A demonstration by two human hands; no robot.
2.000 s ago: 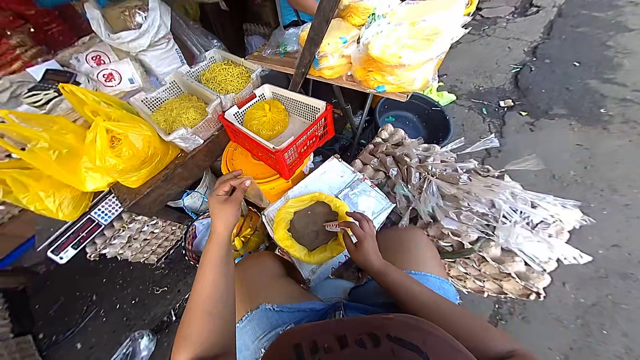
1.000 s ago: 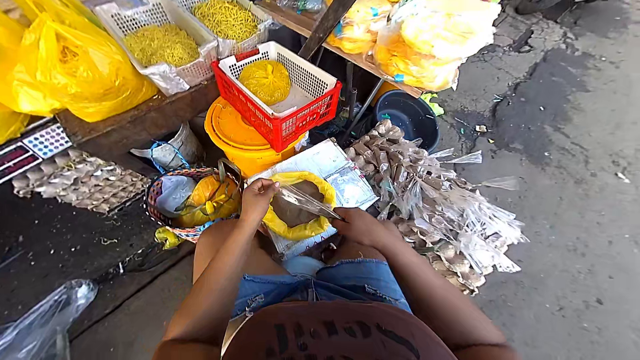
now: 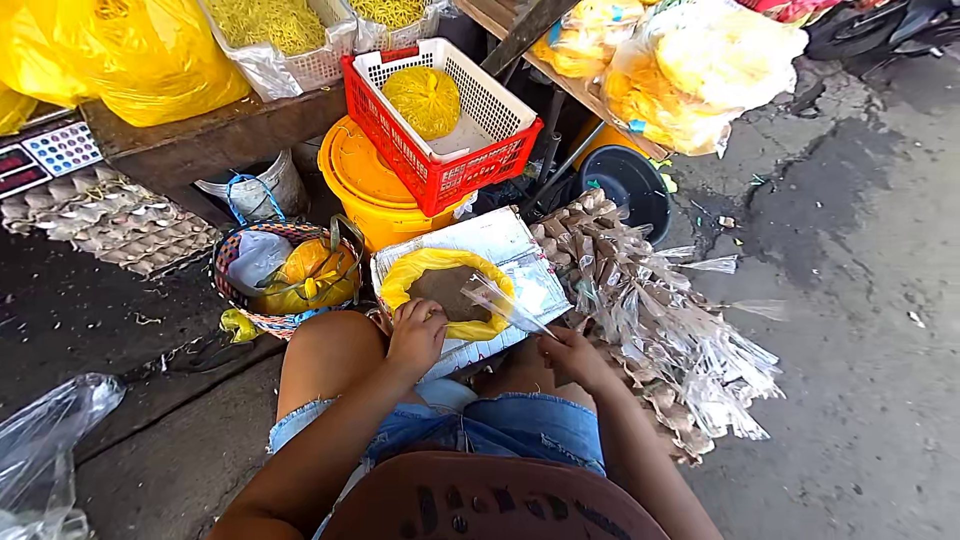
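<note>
A yellow plastic bag (image 3: pixel 409 264) with its rim rolled outward lies open on a whitish board or box (image 3: pixel 491 229) in front of my knees. Inside it is a brown-grey powder (image 3: pixel 450 291), perhaps ground pepper. My left hand (image 3: pixel 418 334) rests on the bag's near left rim, fingers bent; what the fingertips hold, if anything, is hidden. My right hand (image 3: pixel 574 358) pinches the end of a narrow clear plastic bag (image 3: pixel 504 304), which reaches over the powder and the right rim. To the right lies a large pile of small filled clear packets (image 3: pixel 637 300).
Behind the board stands a yellow lidded bucket (image 3: pixel 360 176) under a red crate (image 3: pixel 442 180) holding a yellow bundle. A woven basket (image 3: pixel 225 262) sits at my left knee, near egg trays (image 3: pixel 142 225). A black basin (image 3: pixel 626 180) stands behind the packets.
Both hands were at the clear plastic bag one second ago; now my left hand is down on the yellow rim, and only my right hand plainly holds the clear bag.
</note>
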